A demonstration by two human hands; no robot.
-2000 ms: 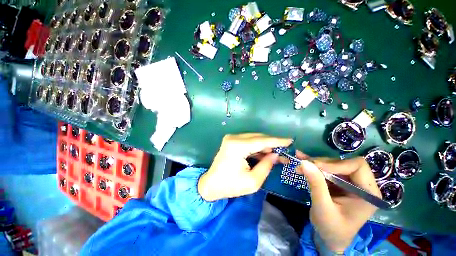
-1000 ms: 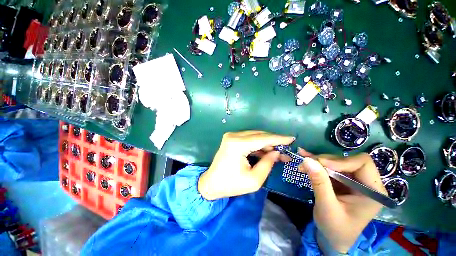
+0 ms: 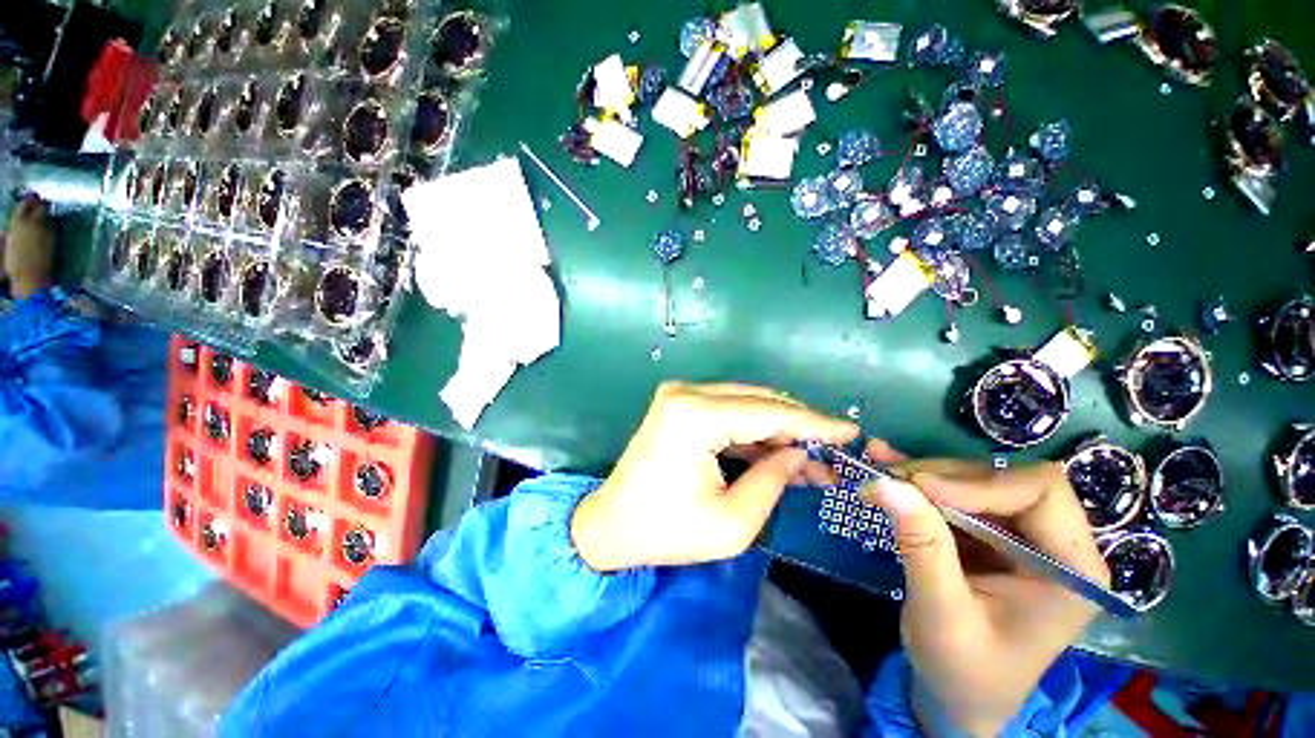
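My right hand (image 3: 988, 577) holds steel tweezers (image 3: 1024, 551) like a pen, with the tip up against the fingers of my left hand. My left hand (image 3: 700, 469) pinches a small dark part (image 3: 818, 459) between thumb and forefinger; it is mostly hidden by the fingers, perhaps a small circuit board. Below both hands lies a blue adhesive pad sheet (image 3: 854, 519) with rows of tiny white-edged squares, partly covered by my right hand.
Circuit boards (image 3: 966, 170) and batteries (image 3: 772, 152) are heaped behind my hands. Watch cases (image 3: 1020, 399) stand at right. White paper (image 3: 490, 267) and a thin stick (image 3: 560, 188) lie left, beside a clear tray (image 3: 238, 329). A red tray (image 3: 300, 418) is lower left. Another person's hand (image 3: 29, 248) shows far left.
The view has shifted slightly. Another person's hand has come into view at the far left edge. My hands keep nearly the same pose, with the tweezers still at the left fingertips.
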